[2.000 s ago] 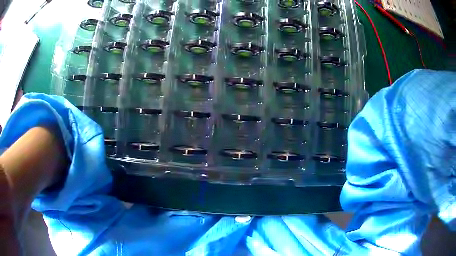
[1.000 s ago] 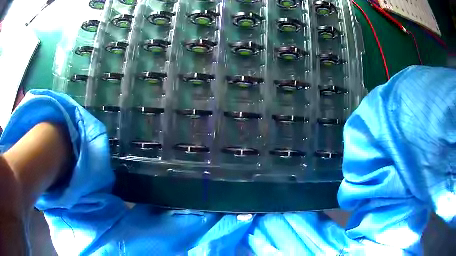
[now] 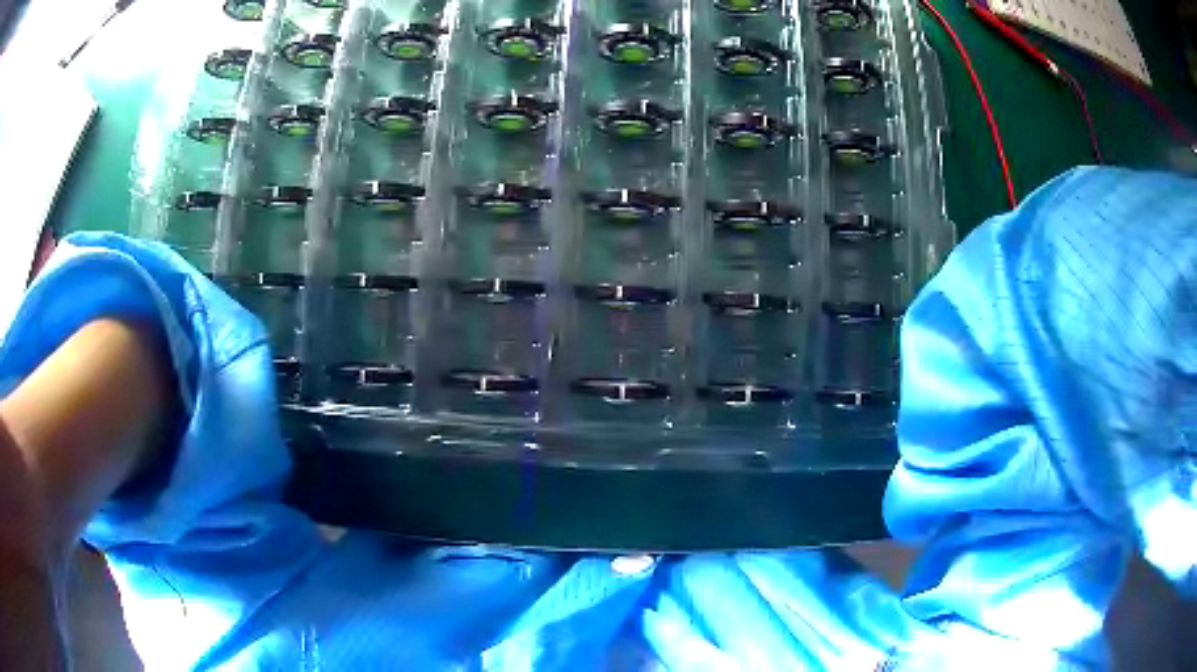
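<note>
A large clear ribbed blister tray lies in front of me and runs out of the top edge. Its pockets hold rows of round black speaker units. The far ones show silvery rings and green centres; the near ones stand as thin dark ovals. My left arm, in a light blue sleeve, is at the left edge with a bare part of the arm showing; my left hand is not visible. My right arm shows only as a blue sleeve at the right; my right hand is out of sight. Nothing held can be seen.
A green mat lies under the tray. Red wires run at the upper right beside a white grid panel. A white sheet is at the left edge. Strong glare covers the upper left.
The tray and units appear shifted slightly left and up in the picture, as do the wires and panel. The arms stay nearly the same.
</note>
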